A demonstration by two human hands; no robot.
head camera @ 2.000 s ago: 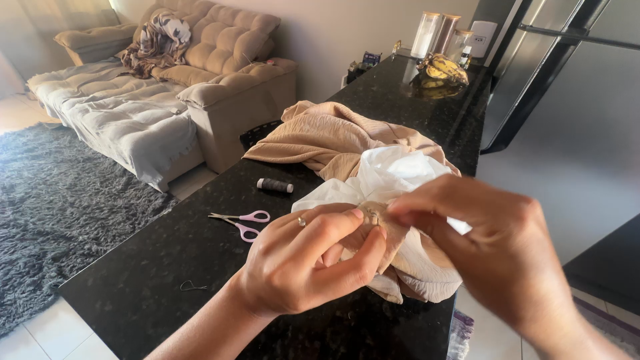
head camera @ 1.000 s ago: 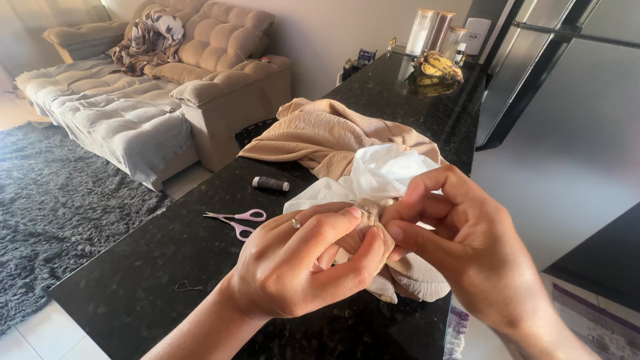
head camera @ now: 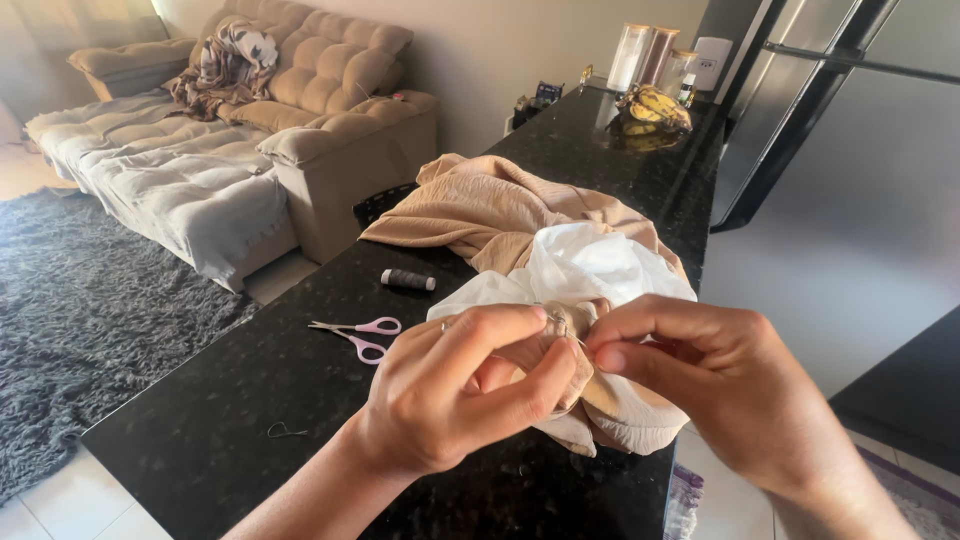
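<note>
My left hand [head camera: 465, 390], with a ring on one finger, pinches a gathered edge of the tan crinkled fabric [head camera: 517, 199] between thumb and fingers. My right hand [head camera: 697, 367] is just right of that edge, its thumb and forefinger closed on what looks like a thin needle, mostly hidden by the fingertips. White lining fabric [head camera: 592, 266] bunches behind both hands. Left of the fabric lie a spool of dark thread [head camera: 408, 280] and small scissors with pink handles [head camera: 360, 335], their blades parted a little. A short loose piece of thread [head camera: 287, 431] rests nearer the front.
The black stone countertop [head camera: 225, 397] runs away from me. At its far end are bananas [head camera: 652, 109], lidded glass jars [head camera: 628, 60] and a small bottle [head camera: 686, 90]. A refrigerator [head camera: 862, 172] stands at right, a tufted sofa [head camera: 345, 127] and shaggy rug [head camera: 112, 300] at left.
My right hand was raised and a little apart from the left fingertips one second ago; now it is lower, with its fingertips close beside the pinched edge. The left hand keeps its pinch.
</note>
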